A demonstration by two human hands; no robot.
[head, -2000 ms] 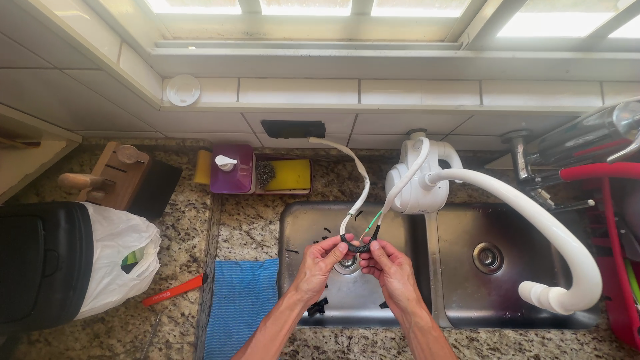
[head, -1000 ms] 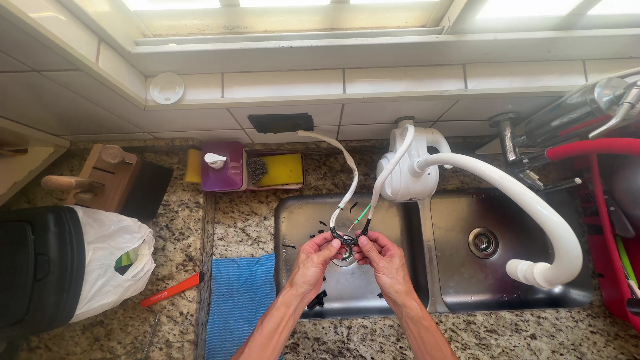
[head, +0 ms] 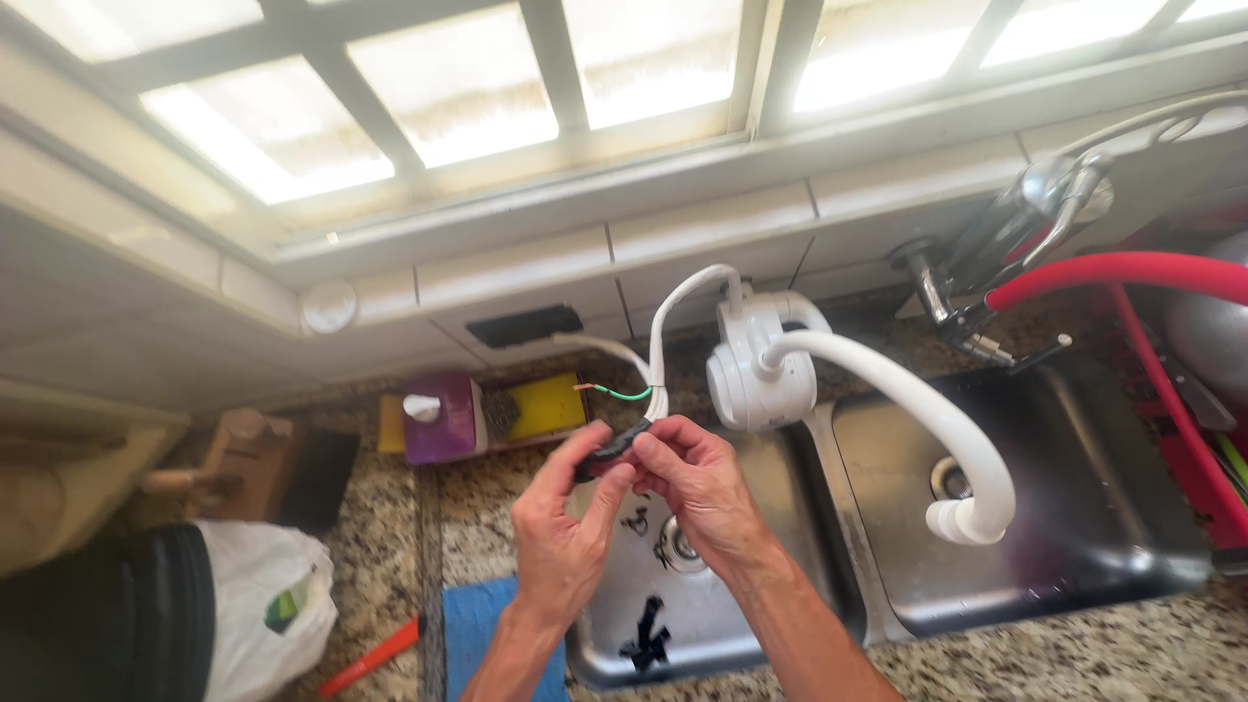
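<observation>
Above the left sink basin, my left hand (head: 568, 531) and my right hand (head: 697, 487) pinch a black taped section (head: 614, 447) of electrical cable between their fingertips. Two white cables (head: 657, 366) lie side by side just above it. One runs to a white electric faucet heater (head: 770, 361), the other toward a black-covered patch (head: 524, 326) on the tiled wall. A loose green wire (head: 621, 395) with a bare copper end sticks out to the left of the cables. Black tape scraps (head: 645, 639) lie in the left basin (head: 717, 624).
The heater's white spout (head: 936, 419) curves over the right basin (head: 1053, 546). A purple soap dispenser (head: 439, 419) and yellow sponge (head: 548, 405) stand behind a blue cloth (head: 497, 624). An orange-handled tool (head: 370, 658) lies left. At right are a chrome tap (head: 931, 283) and red dish rack (head: 1189, 419).
The white cables are now side by side above my fingers; before, they came in apart. The green wire now points outward to the left. The view has tilted and shifted.
</observation>
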